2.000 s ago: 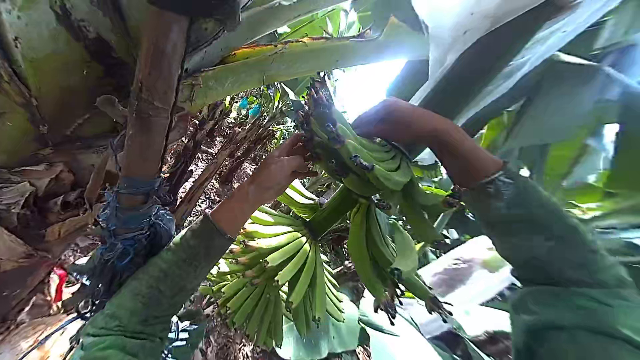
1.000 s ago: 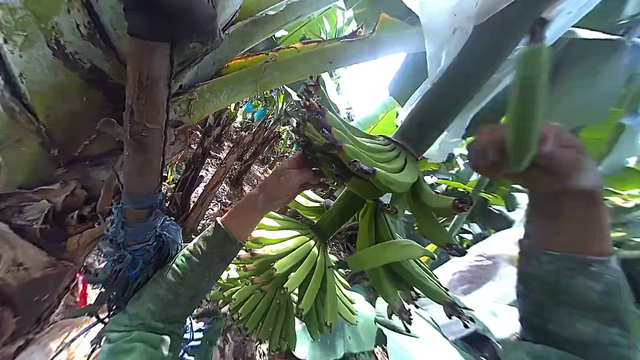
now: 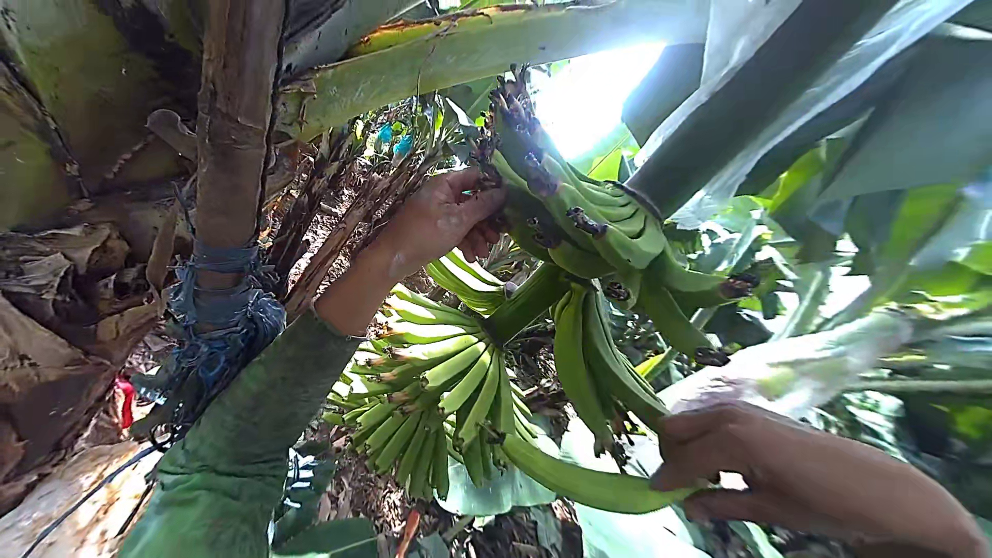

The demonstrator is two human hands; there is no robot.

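A bunch of green bananas hangs from its thick stalk (image 3: 531,302), with an upper hand of bananas (image 3: 612,217) and a lower hand of bananas (image 3: 465,372). My left hand (image 3: 453,217) pinches the dark flower-end tips at the left side of the upper fruit. My right hand (image 3: 744,473), low on the right, holds one green banana (image 3: 581,477) by its end; the banana points left below the hanging fruit. Whether it is detached is hard to tell here. More bananas (image 3: 593,356) hang between my hands.
A brown pole (image 3: 232,147) wrapped in blue twine (image 3: 221,310) stands at the left, beside the banana plant's trunk (image 3: 85,101). A leaf stalk (image 3: 480,54) crosses above. Translucent plastic (image 3: 744,62) lies along the upper right stem; leaves surround the bunch.
My right hand was at the upper fruit, then raised at the right with a green banana; now it is low at the right. My left hand stays by the upper fruit's tips.
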